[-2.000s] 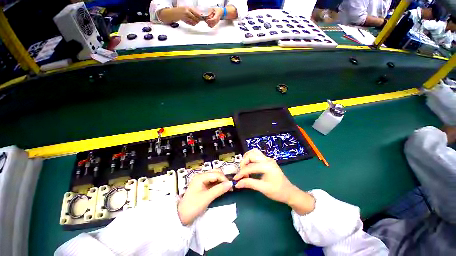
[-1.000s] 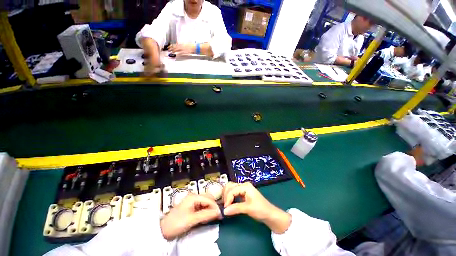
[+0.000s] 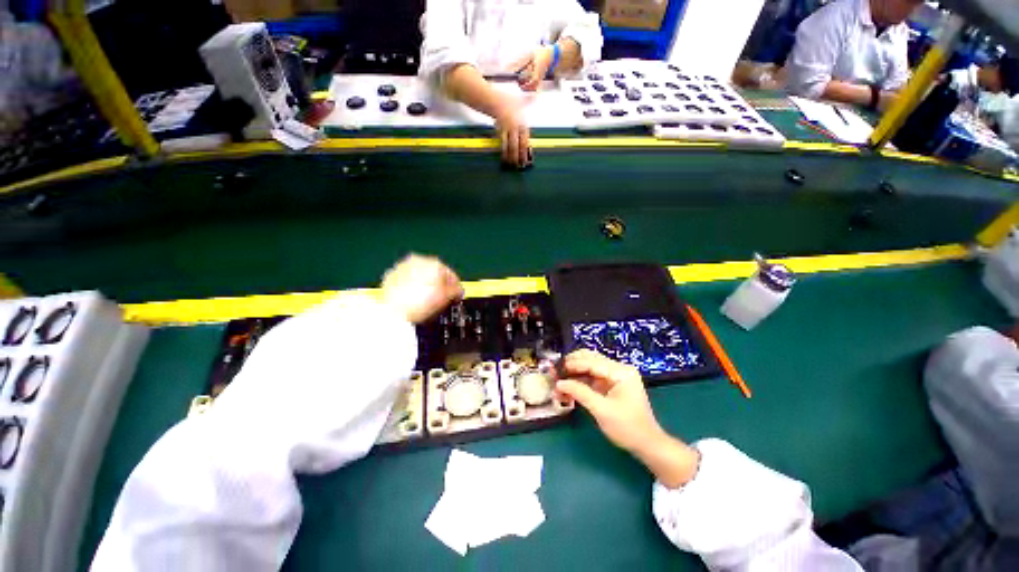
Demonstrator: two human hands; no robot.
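Note:
My left hand (image 3: 422, 288) is blurred at the back of the fixture row, beside the fourth toggle clamp (image 3: 460, 324); I cannot tell if it grips a lever. My right hand (image 3: 570, 378) is at the right edge of the fifth cream fixture (image 3: 534, 388), thumb and finger pinched on a small dark piece, likely a ring part. The fourth cream fixture (image 3: 464, 399) has a round recess with a ring outline. My left sleeve hides most of the fixtures further left. The black parts box (image 3: 609, 285) holds blue-white bits behind my right hand.
A crumpled white wipe (image 3: 488, 499) lies in front of the fixtures. An orange-red stick (image 3: 718, 352) and a white bottle (image 3: 760, 296) are right of the box. A foam tray (image 3: 67, 391) of rings is at left. Another person's hand (image 3: 514, 143) reaches over the belt.
My hands have parted: the left has moved back and up to the clamps, the right over to the fifth fixture. The wipe is uncovered. The opposite person's hand has moved right over the belt.

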